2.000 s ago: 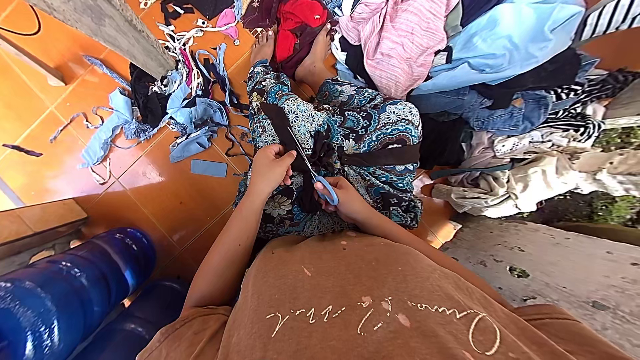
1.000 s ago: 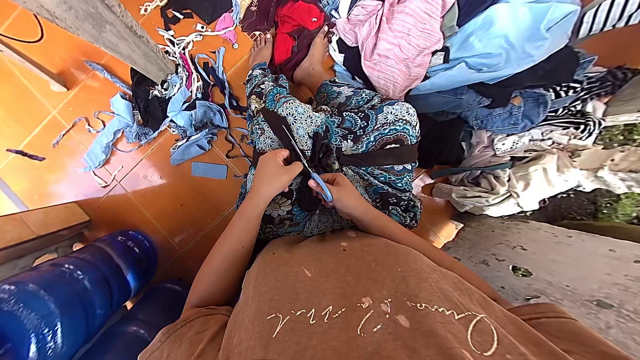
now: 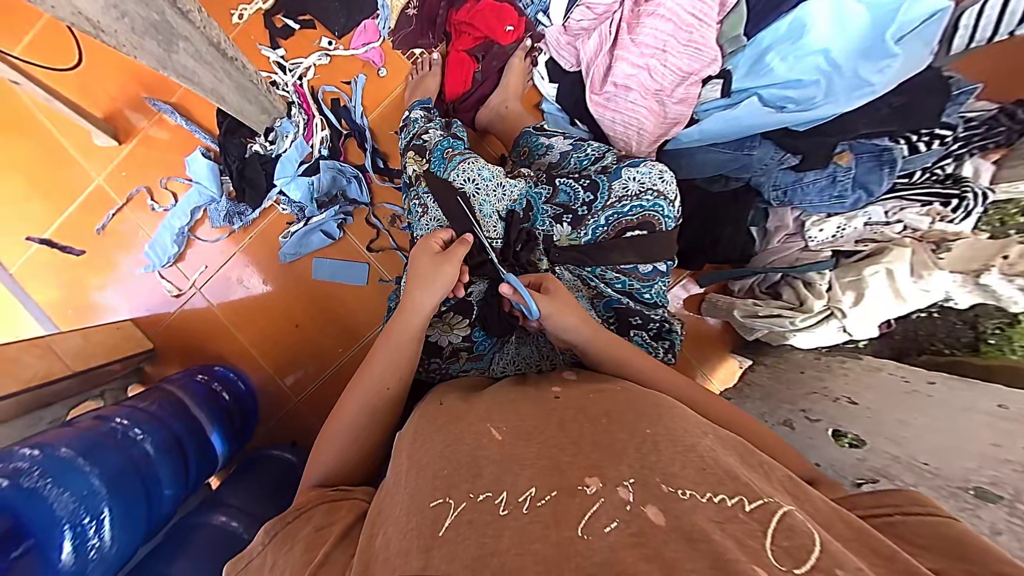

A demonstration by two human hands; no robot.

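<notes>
Over my lap, my right hand (image 3: 548, 308) grips a pair of scissors (image 3: 516, 292) by the light-blue handles, blades pointing up and left. My left hand (image 3: 438, 268) pinches a strip of black fabric (image 3: 450, 200) beside the blades. The blades lie along this strip; whether they are apart is hard to tell. More black fabric (image 3: 520, 240) lies bunched between my hands. Another black band (image 3: 620, 250) rests across the patterned trousers (image 3: 592, 188) on the right.
Blue and black fabric scraps (image 3: 324, 192) lie on the tiled floor at left, near a blue-grey rectangle (image 3: 340, 271). Large blue water bottles (image 3: 128, 456) stand lower left. Piled clothes (image 3: 640, 72) fill the upper right, beside a concrete ledge (image 3: 888, 424). A post (image 3: 176, 52) leans in from upper left.
</notes>
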